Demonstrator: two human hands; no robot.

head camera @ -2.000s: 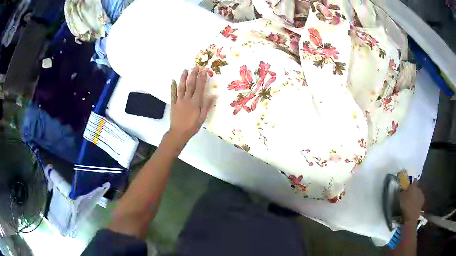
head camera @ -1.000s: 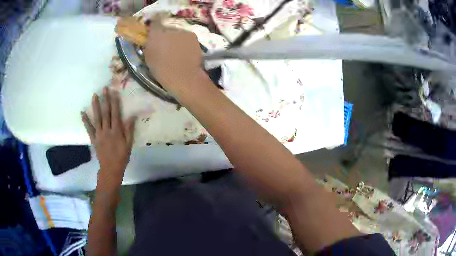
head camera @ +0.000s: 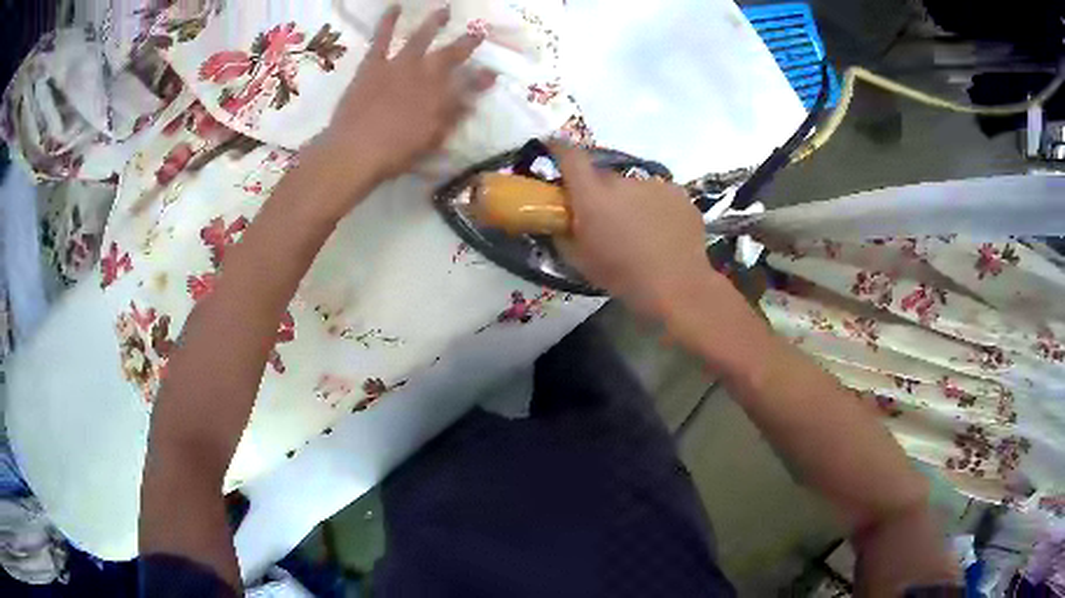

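The floral garment (head camera: 339, 292), cream with red flowers, lies spread over the white padded board. My right hand (head camera: 631, 228) is closed around the orange-tan handle of the steam iron (head camera: 520, 251). The iron's dark, shiny body rests on the cloth near the garment's front right edge, its tip pointing left. My left hand (head camera: 409, 94) is spread flat on the cloth beyond the iron, fingers apart. Its palm side is hidden.
A whitish steam hose (head camera: 899, 208) and a yellowish cord (head camera: 899, 103) run right from the iron. A blue slotted iron rest (head camera: 788, 47) sits at the table's far right edge. Floral garments (head camera: 911, 350) hang at right. Crumpled floral cloth (head camera: 58, 105) lies far left.
The iron has moved from the garment's left part to its front right edge. My left hand has moved from the near left edge to farther across the cloth. The view has turned.
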